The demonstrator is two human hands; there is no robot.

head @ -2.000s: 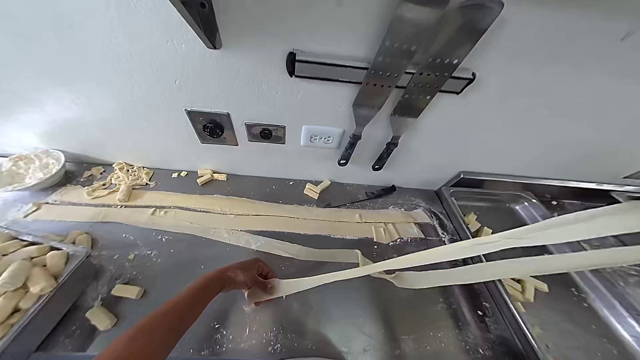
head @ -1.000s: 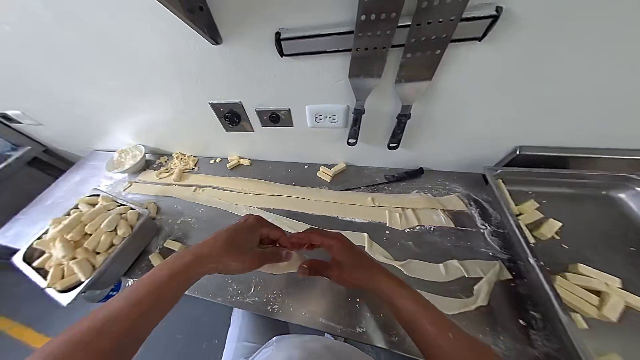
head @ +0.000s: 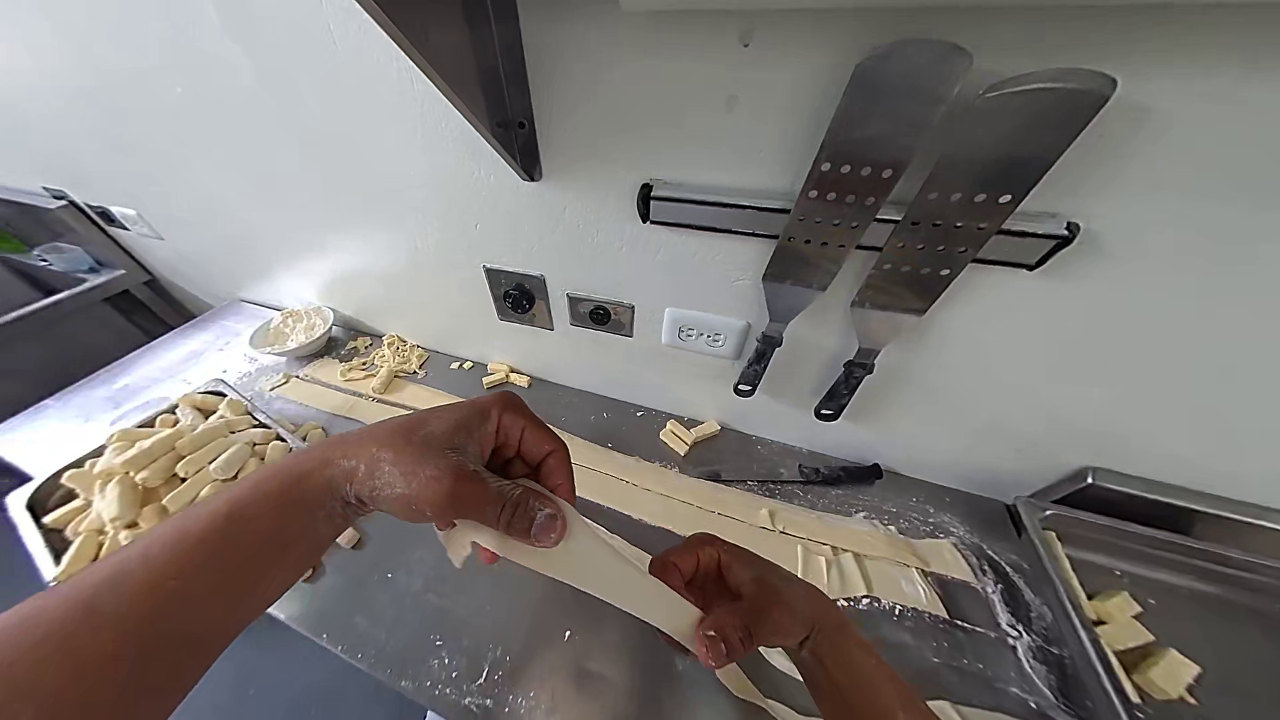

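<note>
My left hand (head: 470,470) pinches one end of a pale dough strip (head: 590,565) between thumb and fingers, with a ragged tip hanging under it. My right hand (head: 735,600) grips the same strip further along, so a flat stretch spans the gap between both hands above the steel counter. Beyond my right hand the strip trails down and to the right, partly hidden by my forearm. Behind my hands, long flat dough strips (head: 650,505) lie side by side on the counter, with short folded pieces near their right end.
A metal tray (head: 215,390) of filled dough sticks stands left. Behind are a bowl of flour (head: 293,330), dough scraps (head: 390,362), cheese sticks (head: 688,435) and a black-handled knife (head: 840,474). Another tray (head: 1180,530) holds cheese pieces at right. Two perforated spatulas (head: 935,235) hang on the wall.
Two seconds ago only my left hand showed, holding the stretched strip; one second ago both hands were close together on it. Now they are further apart, with dough spanning between them.
</note>
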